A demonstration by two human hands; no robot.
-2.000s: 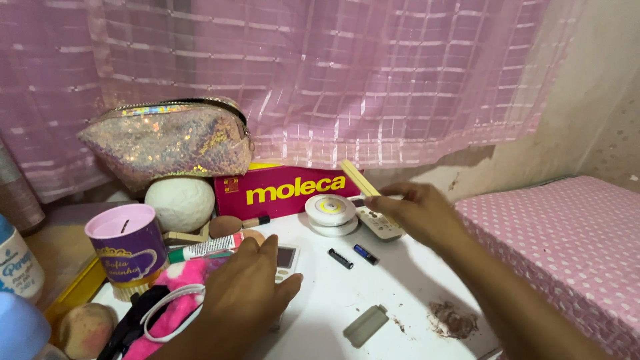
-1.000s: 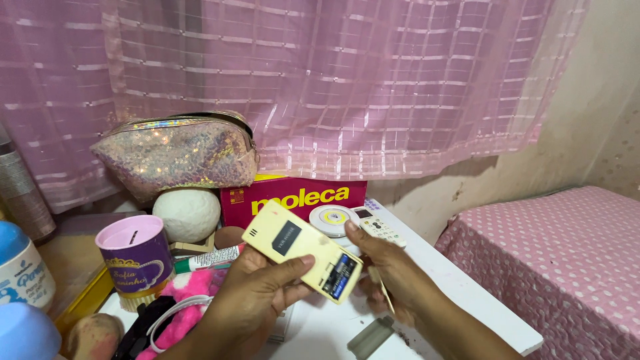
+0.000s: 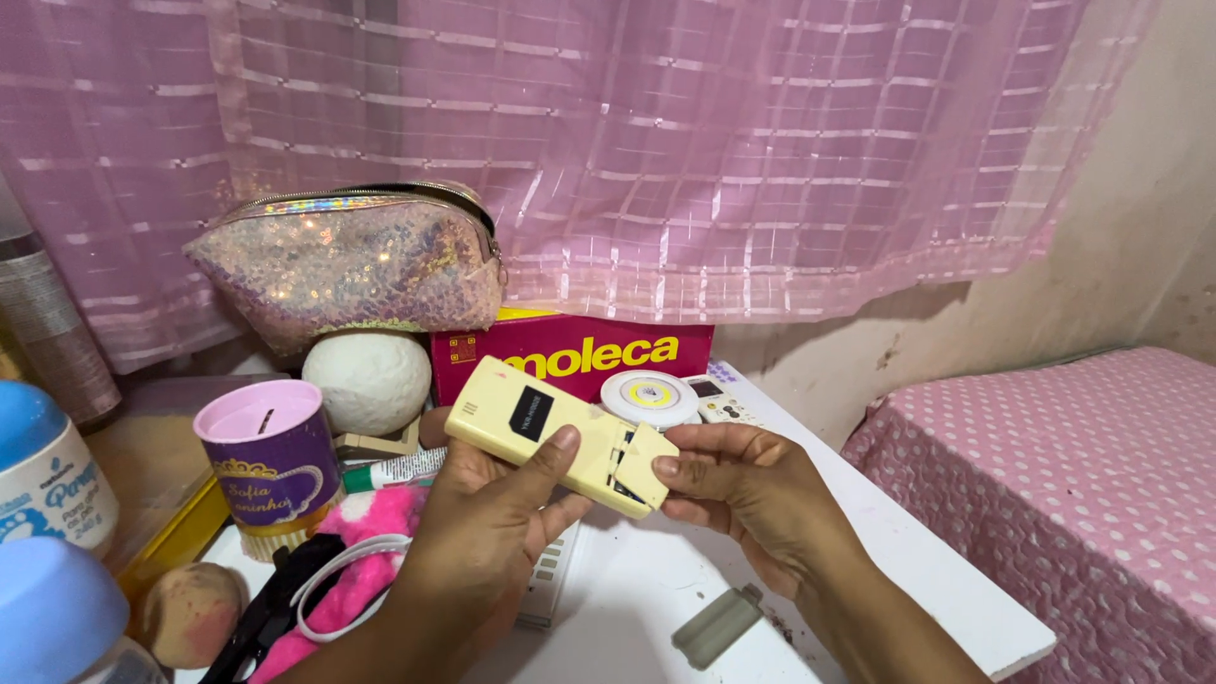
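Note:
My left hand [image 3: 494,522] holds a cream-coloured remote control [image 3: 541,427] with its back facing up and a dark label on it. In my right hand [image 3: 750,484], between thumb and fingers, is the cream battery cover [image 3: 646,467], tilted over the remote's partly exposed battery compartment. A grey battery cover [image 3: 717,627] lies on the white table below my right hand. Another remote [image 3: 549,575] with a keypad lies partly hidden under my left hand. Behind the hands are a round white device [image 3: 651,397] and a white remote [image 3: 724,404].
A sequined pouch [image 3: 356,261], a white ball [image 3: 367,382] and a magenta box [image 3: 579,361] stand at the back. A purple tin [image 3: 268,465], pink plush item [image 3: 366,570], makeup sponge [image 3: 193,613] and blue-capped bottles [image 3: 52,465] crowd the left. A pink-covered bed [image 3: 1064,456] is at right.
The cream remote, its batteries showing one second ago, now has the cover held against its end by my right hand. Two seconds ago my left hand was over the keypad remote.

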